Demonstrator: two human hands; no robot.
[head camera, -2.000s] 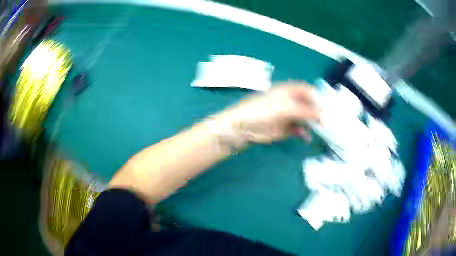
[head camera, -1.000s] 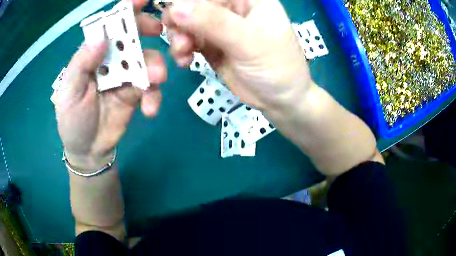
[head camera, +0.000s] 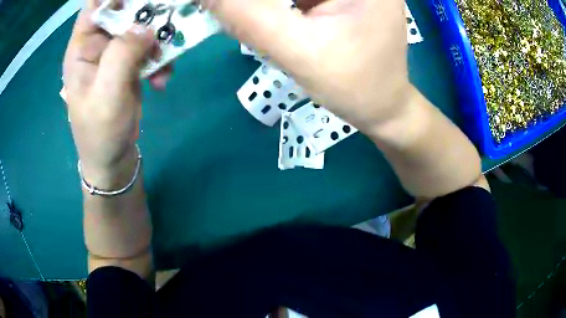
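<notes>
A white perforated plate (head camera: 197, 26) is at the top left, cut off by the picture's top edge, with dark or shiny metal fittings in some of its holes. My left hand (head camera: 108, 81) grips it from the left, thumb on its face. My right hand (head camera: 335, 53) is over the plate's right end; its fingertips are cut off or hidden, so I cannot tell whether it holds anything. A loose pile of white plates (head camera: 268, 93) with mostly empty holes lies on the green table, partly hidden under my right hand.
A blue tray (head camera: 478, 99) full of small gold and silver metal fittings (head camera: 518, 68) is at the right. A curved white edge strip (head camera: 34, 49) runs along the upper left. A small black object (head camera: 15, 215) lies at the far left. My dark-clothed body fills the bottom.
Two seconds ago an arm reached over the pile. Since one second ago, the held plate has moved up and tilted, and metal fittings now show in its holes. My right hand has moved over its right end.
</notes>
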